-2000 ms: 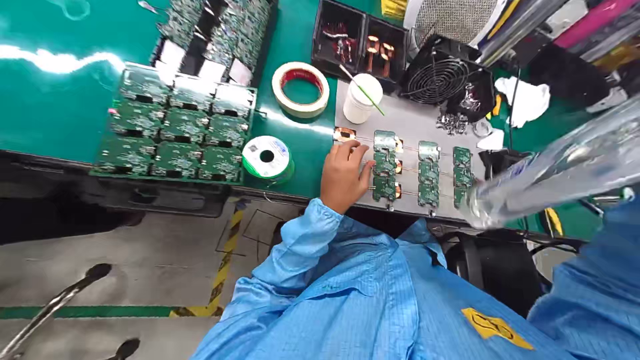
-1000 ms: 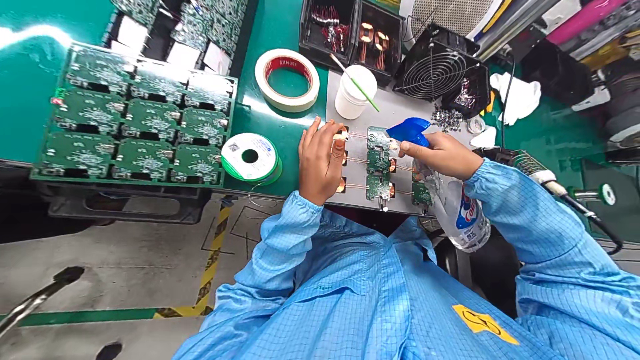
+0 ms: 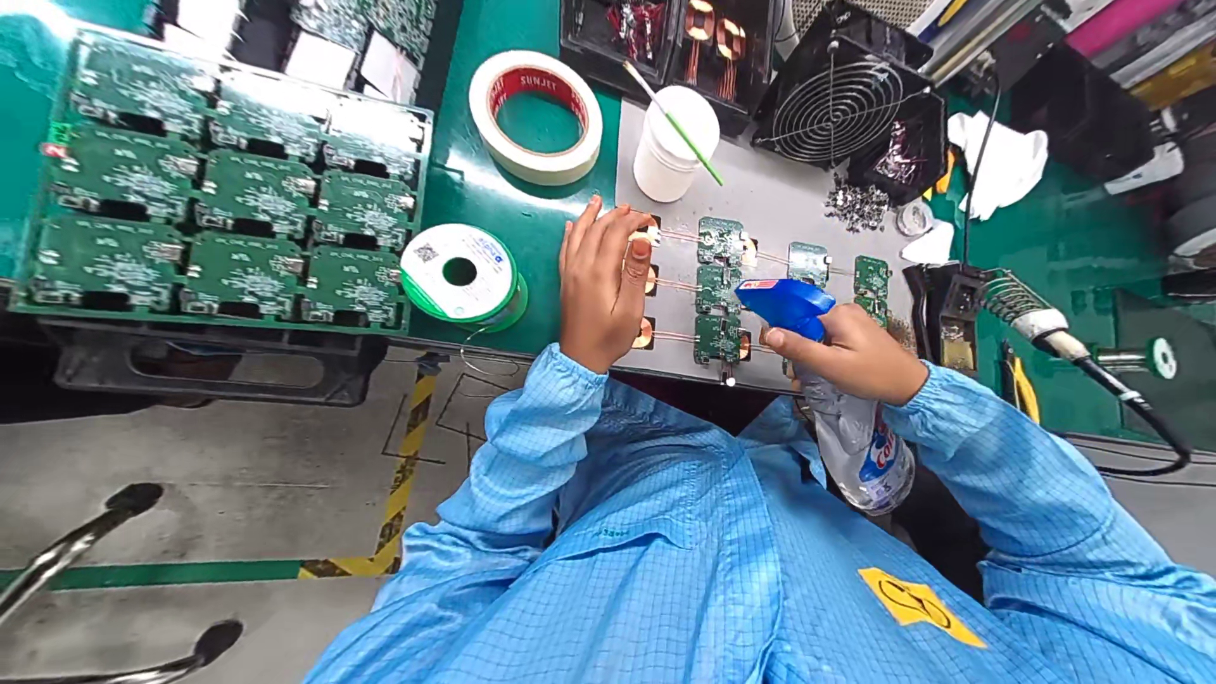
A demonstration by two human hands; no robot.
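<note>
My right hand [image 3: 860, 351] is closed around the neck of a clear spray bottle [image 3: 860, 442] with a blue trigger head [image 3: 787, 302], whose nozzle faces a column of small green circuit boards [image 3: 719, 290]. Copper coils [image 3: 645, 332] are wired to these boards and lie on a grey mat [image 3: 665, 359]. My left hand [image 3: 603, 285] rests at the mat's left edge, its fingers raised beside the upper coils; whether it pinches one is unclear. Two more columns of boards [image 3: 871, 285] lie farther right, partly behind the spray head.
A solder wire spool [image 3: 460, 274], a masking tape roll [image 3: 537, 166] and a white cup [image 3: 655, 157] with a green stick stand nearby. Left is a panel of circuit boards [image 3: 223, 204]. Behind are parts bins [image 3: 617, 57] and a fan [image 3: 836, 100]; a soldering iron in its holder [image 3: 1035, 318] stands right.
The spray bottle, blurred at the right two seconds ago, has come over to the boards in my right hand. My left hand has moved off the coils toward the mat's left edge.
</note>
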